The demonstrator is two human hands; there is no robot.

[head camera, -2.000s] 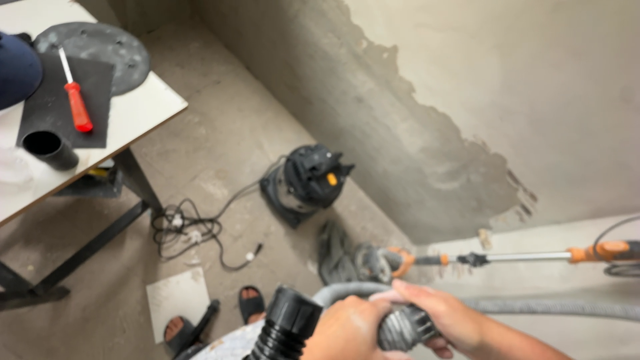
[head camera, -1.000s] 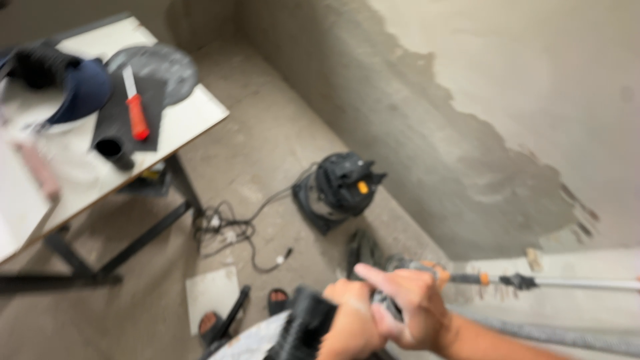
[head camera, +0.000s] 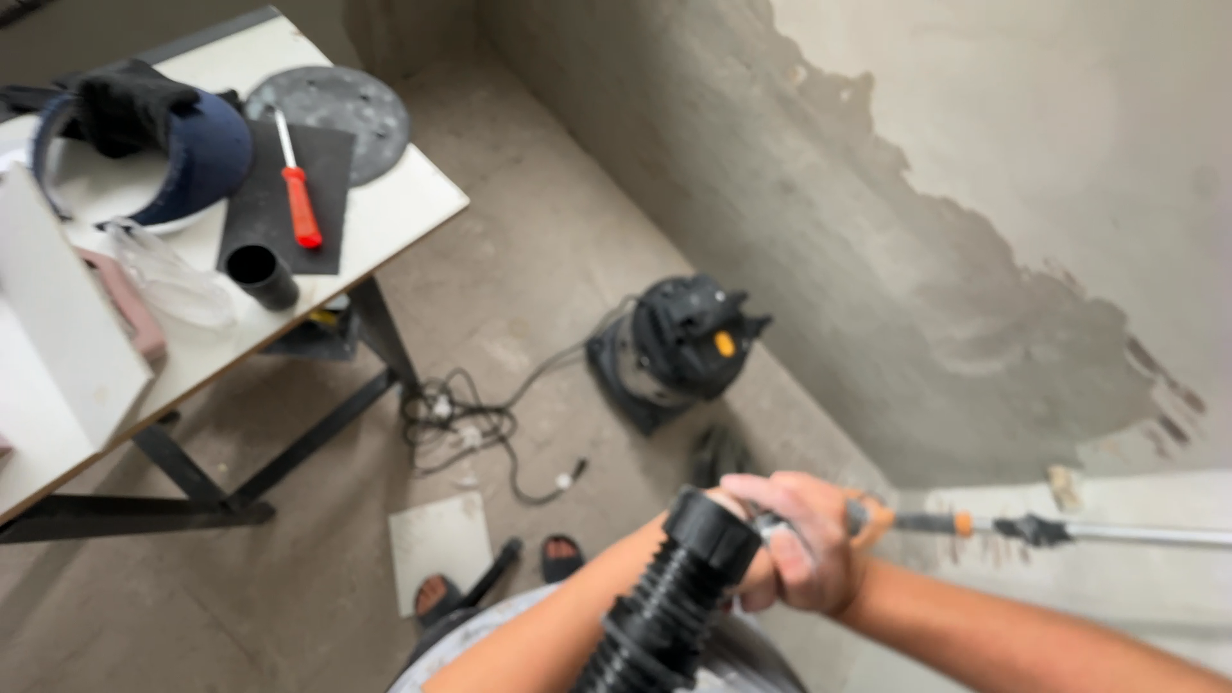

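Both my hands meet at the lower middle. My right hand (head camera: 807, 544) is closed around a grey hose end, mostly hidden by the fingers. Against it lies my left hand (head camera: 751, 577), partly behind the black cuff, and it seems to grip the same piece. A black corrugated hose (head camera: 664, 606) with a wide cuff rises in front of my left forearm. Just beyond the hands, a long-handled tool with an orange and grey body and a metal pole (head camera: 1145, 532) extends to the right.
A black shop vacuum (head camera: 688, 342) stands on the floor near the plastered wall, beside a tangled cable (head camera: 457, 419). The white table (head camera: 414, 197) at left holds a red-handled screwdriver (head camera: 301, 207), a round sanding pad (head camera: 375, 115), a black tube (head camera: 262, 276) and a blue cap (head camera: 212, 154).
The view has swung left, showing more of the table. The grey ribbed hose end, visible between my hands two seconds ago, is now mostly covered by my fingers.
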